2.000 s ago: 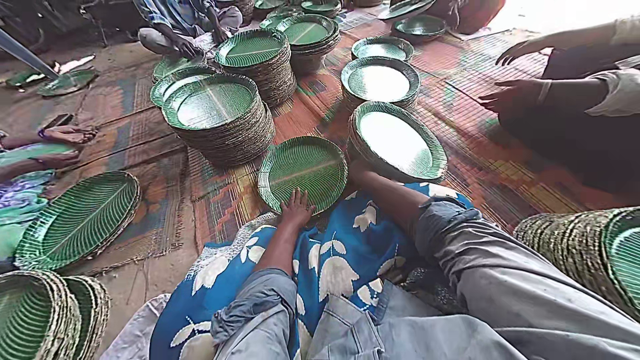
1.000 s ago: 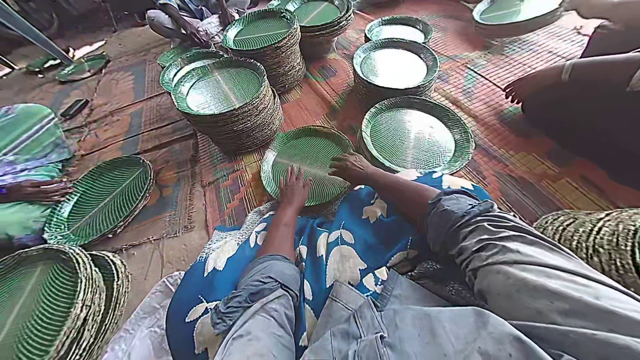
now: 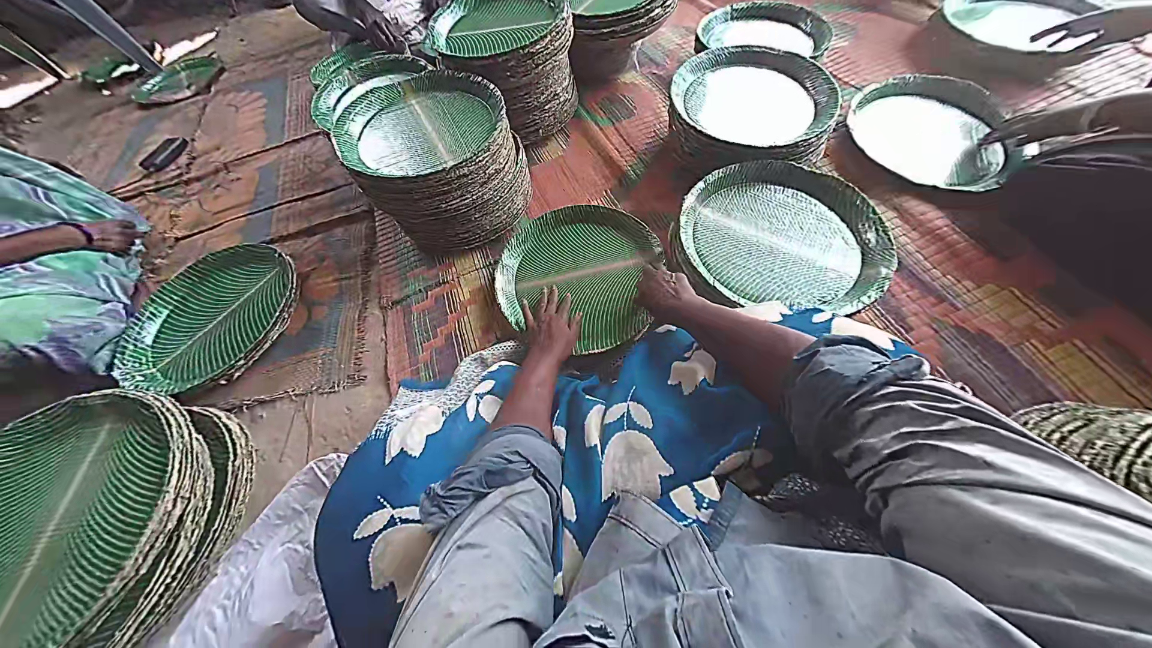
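A round green leaf-patterned plate (image 3: 585,270) lies before my knees, by the edge of the blue floral cloth (image 3: 621,432). My left hand (image 3: 552,326) rests spread on its lower left part, fingers apart. At the plate's right rim is my right hand (image 3: 664,290), fingers bent over the edge; whether they grip it is hard to tell. Just right of that hand sits another shiny green plate (image 3: 783,236), on top of others. Behind, to the left, rises a tall stack of the same plates (image 3: 441,180).
More plate stacks (image 3: 754,99) stand farther back, others at the lower left (image 3: 81,513) and right edge (image 3: 1093,441). Leaning plates (image 3: 211,315) lie near a seated person at left. At right, another person's hand touches a plate (image 3: 931,130). Woven mats (image 3: 954,297) cover the floor.
My right hand has come from the stack at right to the front plate, then to its right rim. At right, a co-worker's plate now lies on the mat where none showed before.
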